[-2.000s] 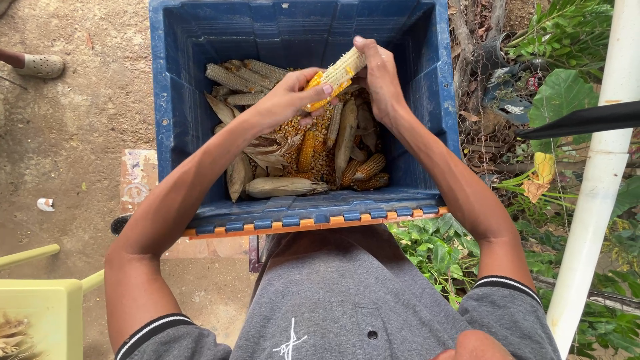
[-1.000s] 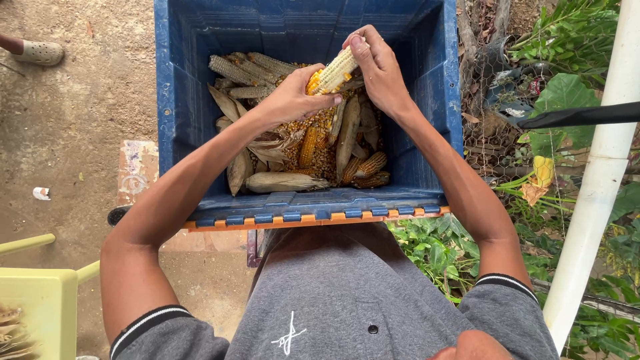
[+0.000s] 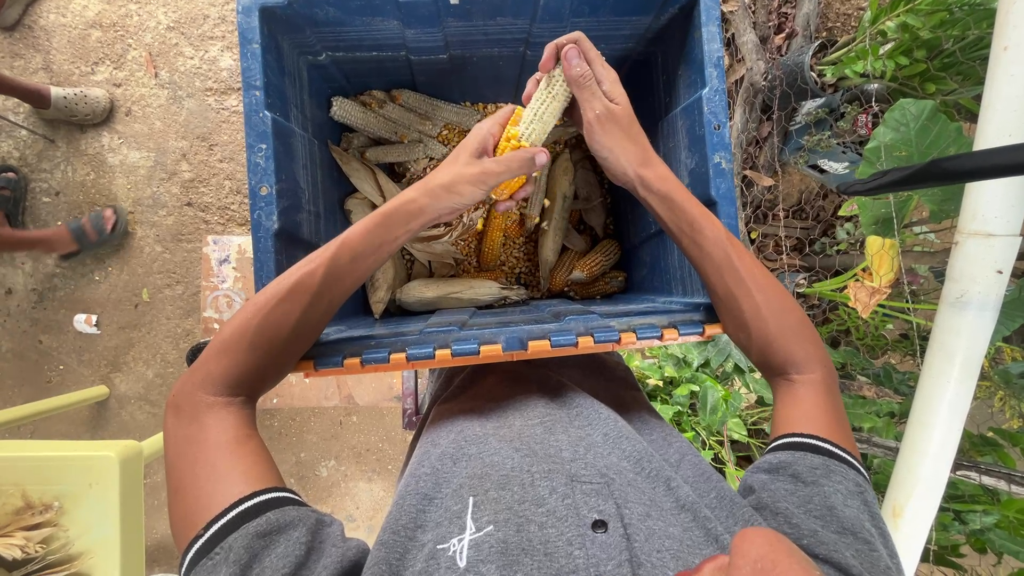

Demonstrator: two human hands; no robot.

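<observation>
My left hand (image 3: 490,164) is closed around the lower part of a corn ear (image 3: 546,108), where yellow kernels remain. The fingers of my right hand (image 3: 590,92) wrap the upper end, which is mostly bare, pale cob. Both hands are over a blue plastic crate (image 3: 490,318) with an orange hinged edge. Inside lie bare cobs (image 3: 372,120) at the back left, loose kernels (image 3: 520,260), a husked yellow ear (image 3: 492,240), darker orange ears (image 3: 596,262) at the right and ears in dry husks (image 3: 460,294) toward the front.
A yellow plastic chair (image 3: 120,496) holding dry husks stands at the lower left. Other people's feet in a clog (image 3: 78,106) and sandals (image 3: 98,230) are at the left. Wire mesh, plants and a white pole (image 3: 952,304) border the right side.
More of another person's sandalled feet shows at the left than before. My hands stay on the corn ear, with my right hand shifted slightly around its upper end.
</observation>
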